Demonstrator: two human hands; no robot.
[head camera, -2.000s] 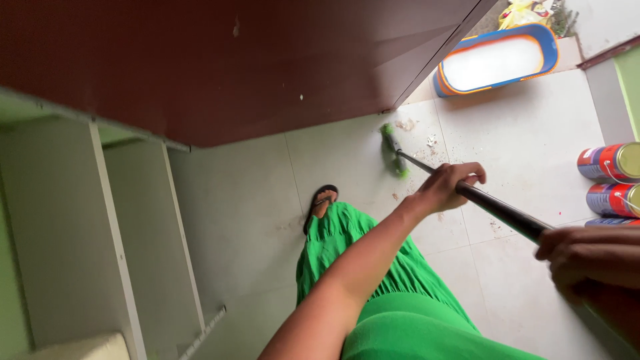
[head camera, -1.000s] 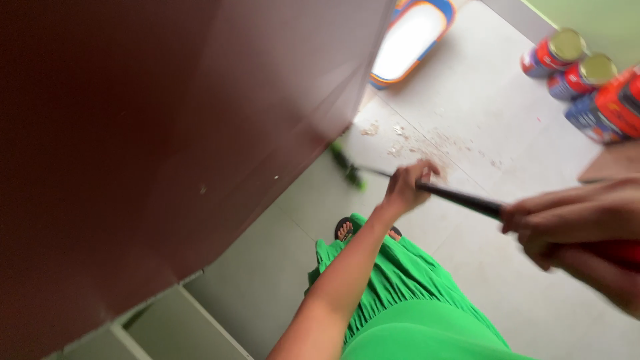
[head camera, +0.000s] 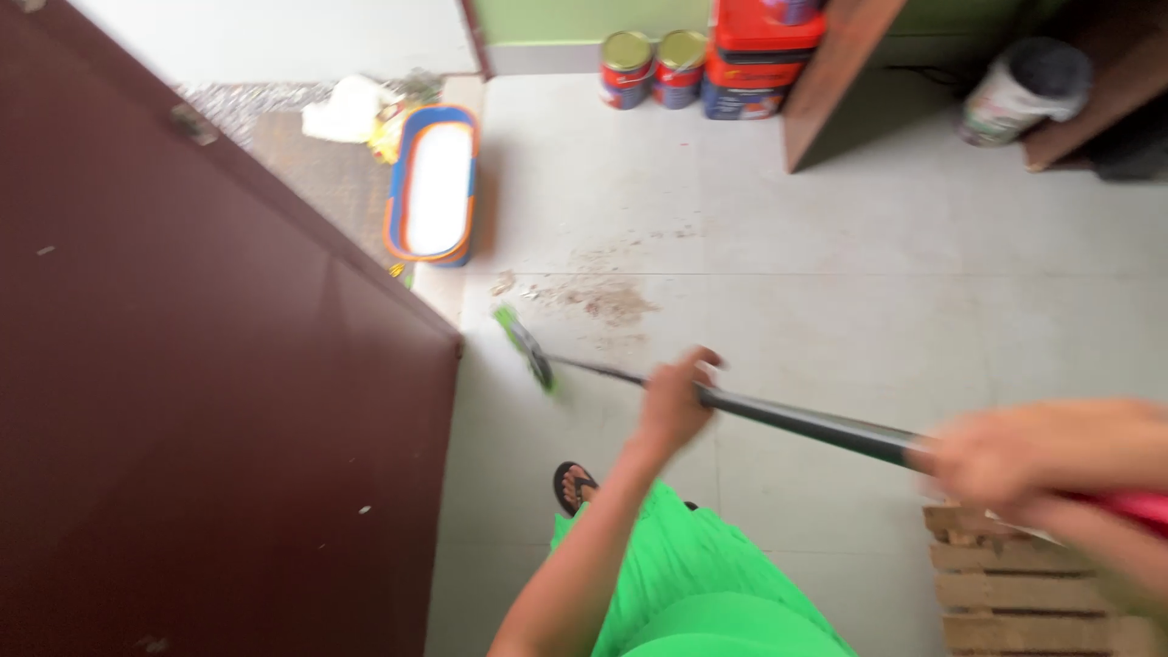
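Observation:
My left hand (head camera: 677, 397) grips the lower part of a long black handle (head camera: 812, 424), its forefinger sticking out a little. Farther up, at the right edge, my right hand (head camera: 990, 456) is closed around the same handle; it is blurred, and something pink-red shows beside it. At the handle's far end a narrow head with green bristles or fringe (head camera: 526, 350) rests on the pale tiled floor; whether it is a broom or a mop I cannot tell. Brown dirt and small crumbs (head camera: 602, 297) lie scattered just beyond the head. A sandalled foot (head camera: 575, 486) shows below the green garment.
A dark red door (head camera: 274, 365) fills the left side. A blue and orange bucket (head camera: 395, 210) with a white inside stands by the threshold. Paint cans (head camera: 626, 68) and red tubs (head camera: 757, 68) line the wall. Also here are a wooden panel (head camera: 839, 82), a white bucket (head camera: 1013, 100) and a wooden pallet (head camera: 1022, 593).
The view has swung right, away from the door. Both hands have stayed on the handle. The green head, beside the door's lower edge a second ago, is now out on the floor, nearer the dirt.

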